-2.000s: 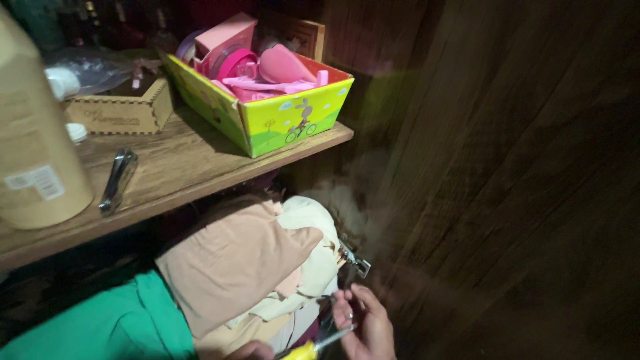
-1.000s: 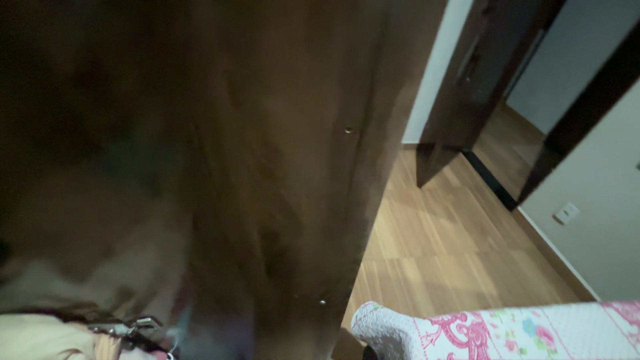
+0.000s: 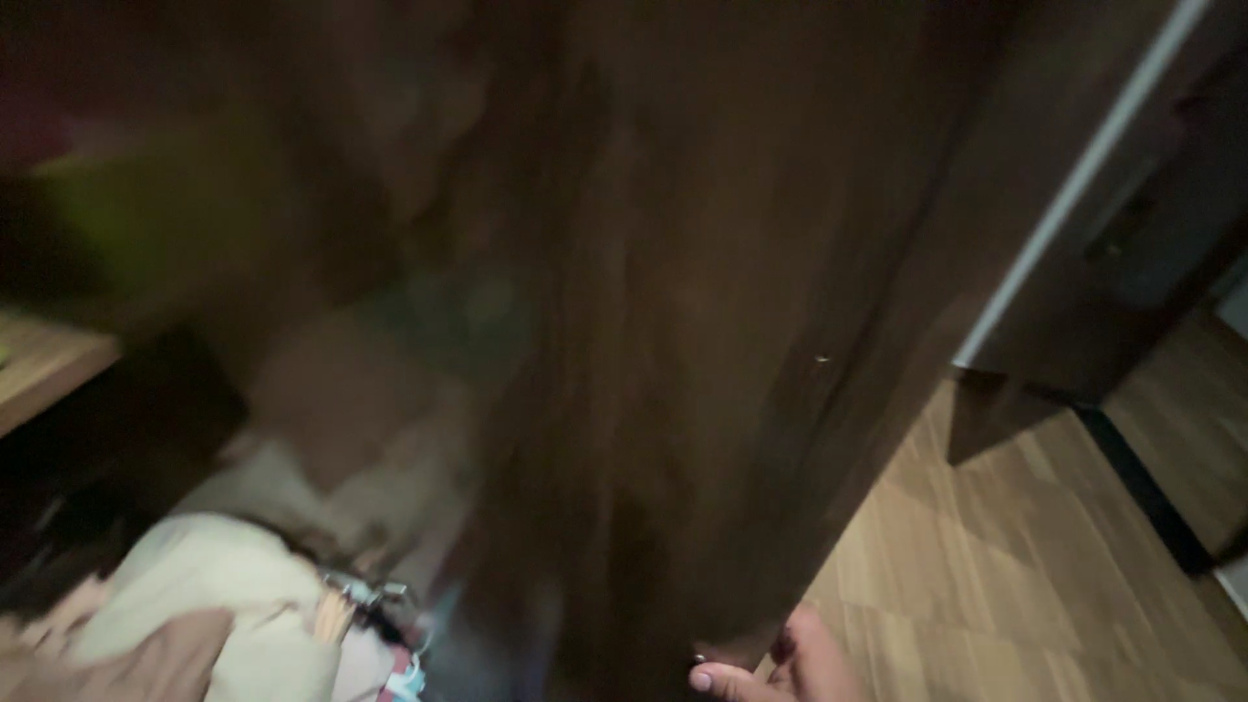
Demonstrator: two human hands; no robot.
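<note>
At the bottom, my right hand (image 3: 795,668) is at the lower edge of a dark wooden panel (image 3: 663,322), with the thumb on its face beside a small metal fastener (image 3: 698,659). The other fingers curl at the panel's edge and are partly hidden. Another small metal fastener (image 3: 822,358) sits higher up on the panel. My left hand is out of view. No screwdriver can be seen.
Folded cream cloth (image 3: 219,585) and brown cloth (image 3: 161,663) lie at lower left, beside a metal hinge (image 3: 366,590). A wooden shelf edge (image 3: 58,375) juts in at left. Wood-look floor (image 3: 955,546) and a dark door (image 3: 1082,283) are at right.
The view has swung right from the shelf. Two seconds ago both hands were near the hinge with a yellow-handled screwdriver; one second ago no hand showed. Now my right hand is at the panel's edge.
</note>
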